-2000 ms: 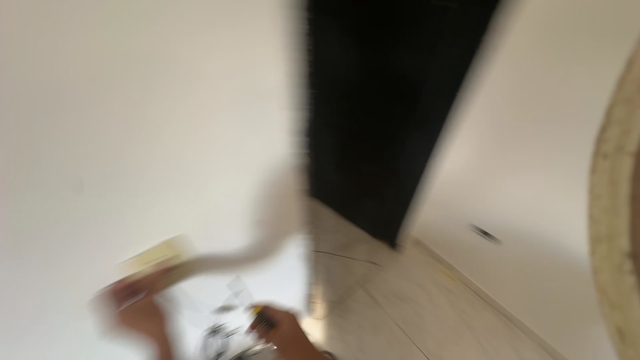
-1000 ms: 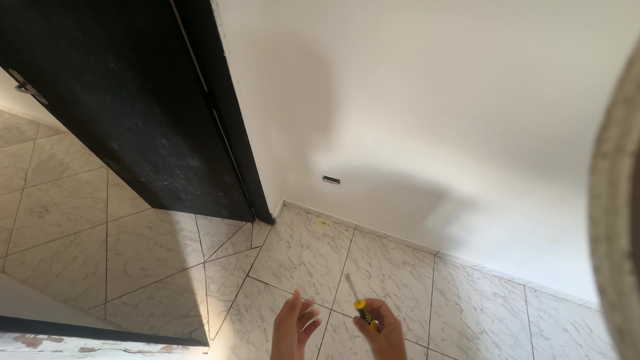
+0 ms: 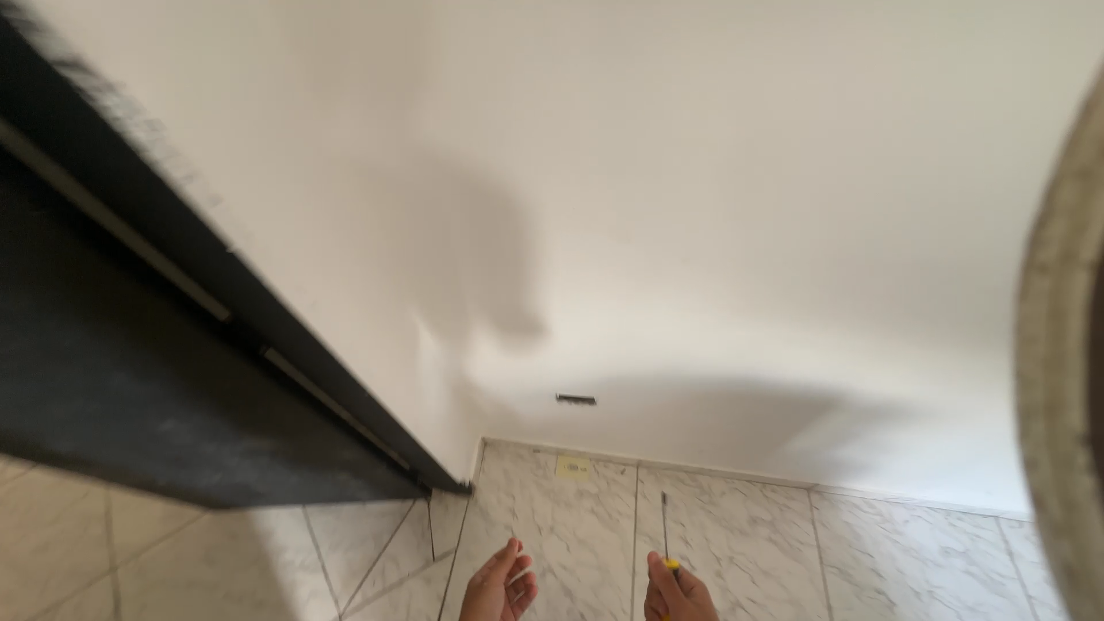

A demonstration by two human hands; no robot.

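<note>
At the bottom centre, my left hand (image 3: 500,583) is held with its fingers loosely curled and apart, nothing in it. My right hand (image 3: 680,590), a little to the right, grips a screwdriver (image 3: 671,565) by its yellow and black handle, the thin metal shaft pointing up and away. A pale yellow outlet cover plate (image 3: 573,467) lies on the tiled floor near the foot of the wall. Above it, a dark rectangular opening (image 3: 575,399) sits low in the white wall. Neither hand touches the wall or the plate.
A black door (image 3: 172,423) and its black frame (image 3: 319,362) run down the left side. Marble-patterned floor tiles (image 3: 733,535) meet the white wall (image 3: 733,216) along a low skirting. A curved, pale rim (image 3: 1048,345) stands close at the right edge. Shadows fall across the wall.
The view has swung from the wall and doorway to the low wall opening. Two seconds ago a pale yellowish thing was at my left hand; now that hand is empty. The screwdriver remains in my right hand.
</note>
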